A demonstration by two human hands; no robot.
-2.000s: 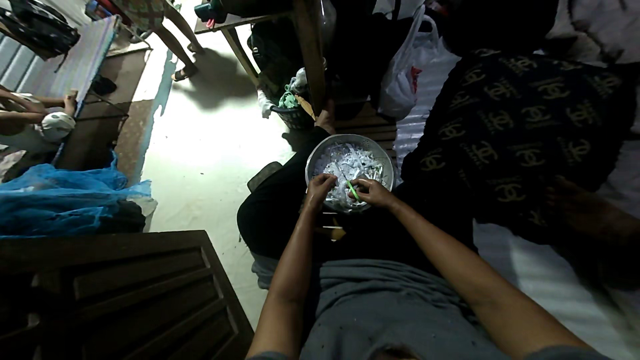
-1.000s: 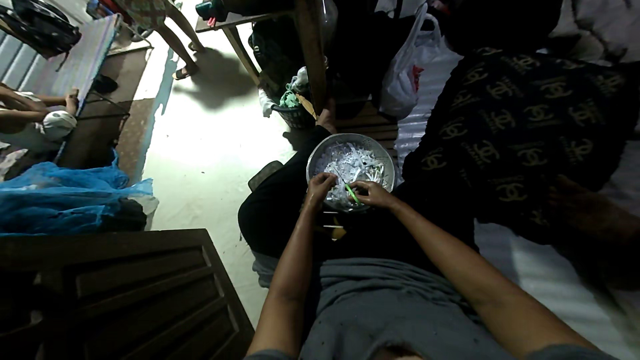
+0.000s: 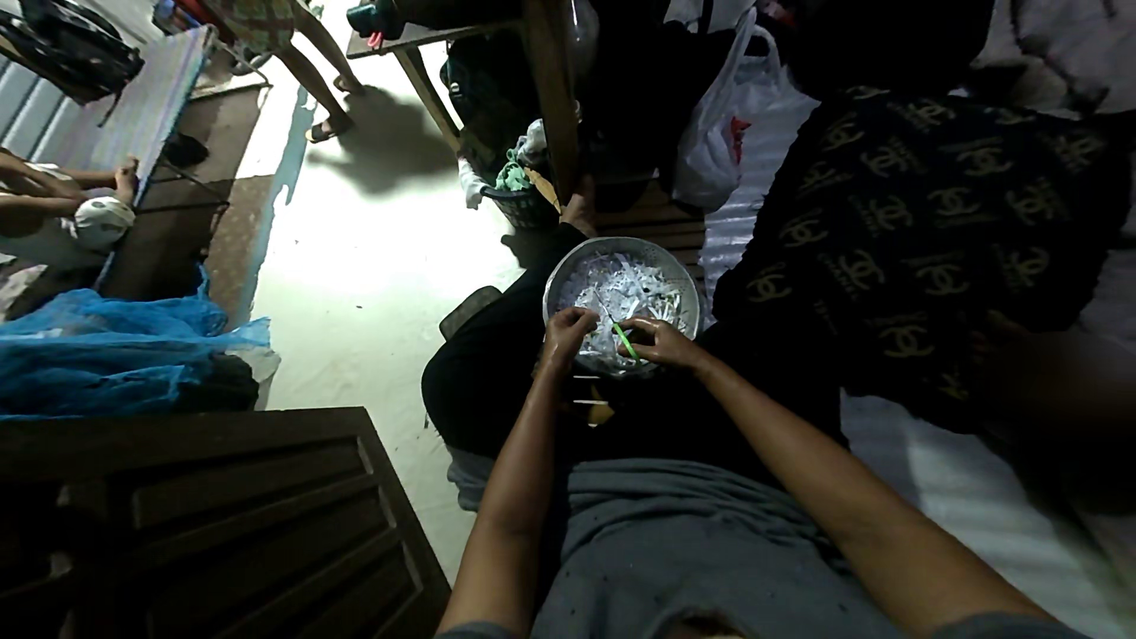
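A round metal bowl (image 3: 690, 282) rests on my lap, holding a heap of thin white and clear strips (image 3: 632, 282). Over its right front part, my right hand (image 3: 658, 343) grips green-handled scissors (image 3: 627, 341), whose blades point up and left across the strips. My left hand (image 3: 571, 334) is at the bowl's left front edge, fingertips pinched together near the blades. Whether something small is between those fingertips is too small to tell.
A dark wooden panelled piece (image 3: 266, 506) stands at the lower left, below blue plastic sheeting (image 3: 106, 346). Ahead are a basket (image 3: 524, 209), a wooden table leg (image 3: 552, 98) and a white plastic bag (image 3: 714, 133). Dark patterned cloth (image 3: 923, 240) lies right. Other people are at the upper left.
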